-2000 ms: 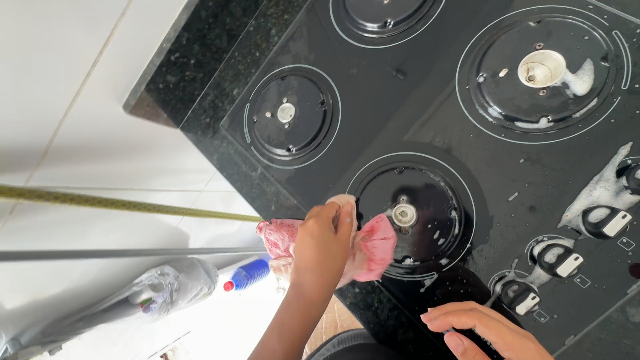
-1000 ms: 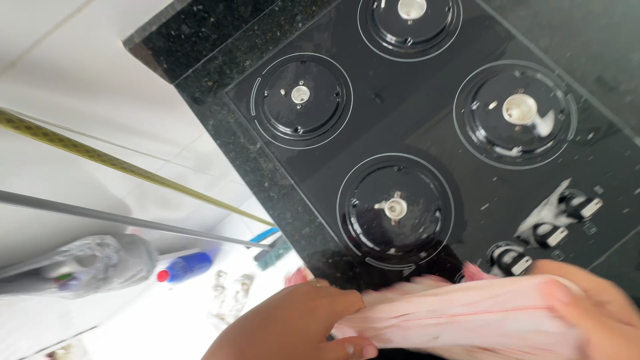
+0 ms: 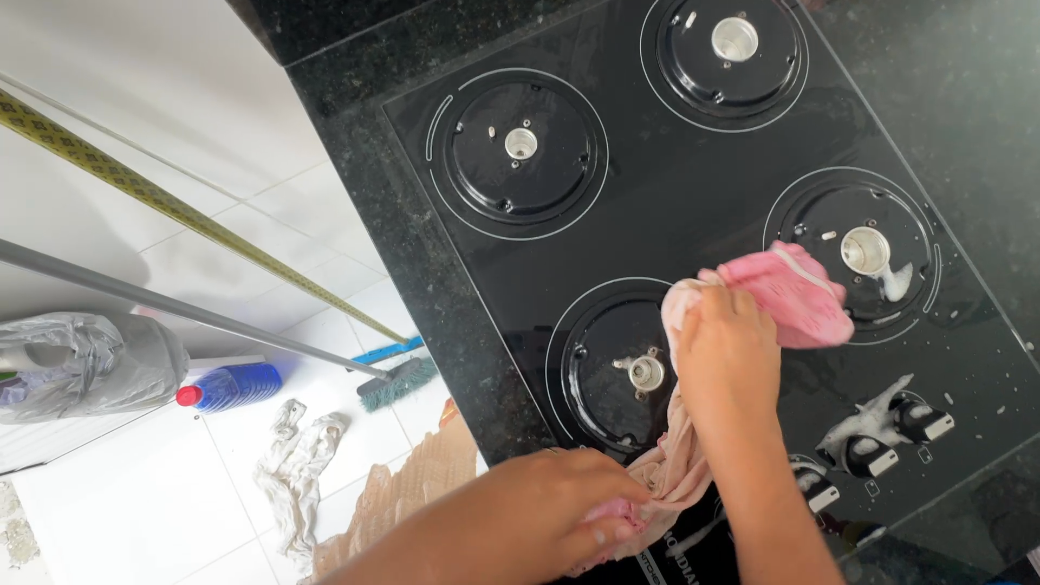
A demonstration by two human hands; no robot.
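A pink cloth [image 3: 800, 296] is bunched and twisted between my hands over a black glass gas cooktop [image 3: 642, 203]. My left hand [image 3: 569, 504] grips its lower end at the cooktop's near edge. Higher up, my right hand [image 3: 723, 349] is closed around the other end, and a pink flap hangs out past the fingers. The nearest burner well [image 3: 646, 374] lies just left of my right hand, partly covered by the cloth. White foam [image 3: 898, 282] sits in the right burner well, and more foam surrounds the control knobs [image 3: 922, 418].
Dark granite countertop [image 3: 366, 162] borders the cooktop. On the white floor at left are a broom head [image 3: 398, 383], a blue squeegee [image 3: 386, 353], a blue bottle with a red cap [image 3: 240, 386], a grey plastic bag [image 3: 122, 366], a white rag [image 3: 301, 471] and brown cardboard [image 3: 406, 487].
Two seconds ago my right hand was open and apart from the cloth; now both hands hold it. Since one second ago the cloth has gone from stretched out low to twisted and raised over the burners.
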